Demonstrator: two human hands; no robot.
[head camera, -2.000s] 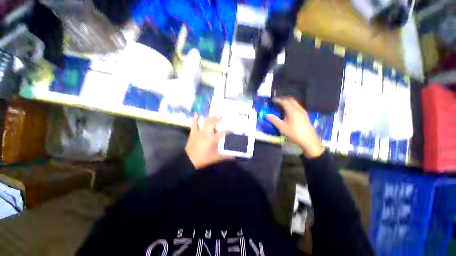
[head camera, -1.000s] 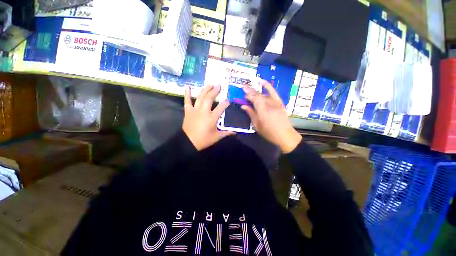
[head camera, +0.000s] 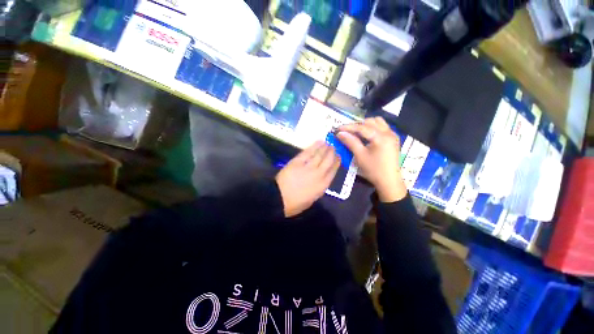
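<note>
The white plastic housing (head camera: 346, 189) lies at the bench's front edge, mostly covered by my hands; its lower rim and a dark recess show. A bright blue battery pack (head camera: 341, 151) sits at its upper part, between my hands. My left hand (head camera: 309, 177) lies over the housing's left side with its fingertips against the blue pack. My right hand (head camera: 374, 151) pinches at the top end of the pack with thumb and fingers. What the fingertips hold there is too small to tell.
The black electric screwdriver (head camera: 417, 62) hangs just above and right of my hands. A black foam sheet (head camera: 456, 107) lies right of it. A white camera-like unit (head camera: 270, 75) is on the left. White frame parts (head camera: 524, 176), a red bin (head camera: 574, 225) and a blue basket (head camera: 518, 293) are right.
The view has turned and shifted. My left hand has closed in from the housing's left side onto the blue pack. My right fingers have moved to the pack's top end.
</note>
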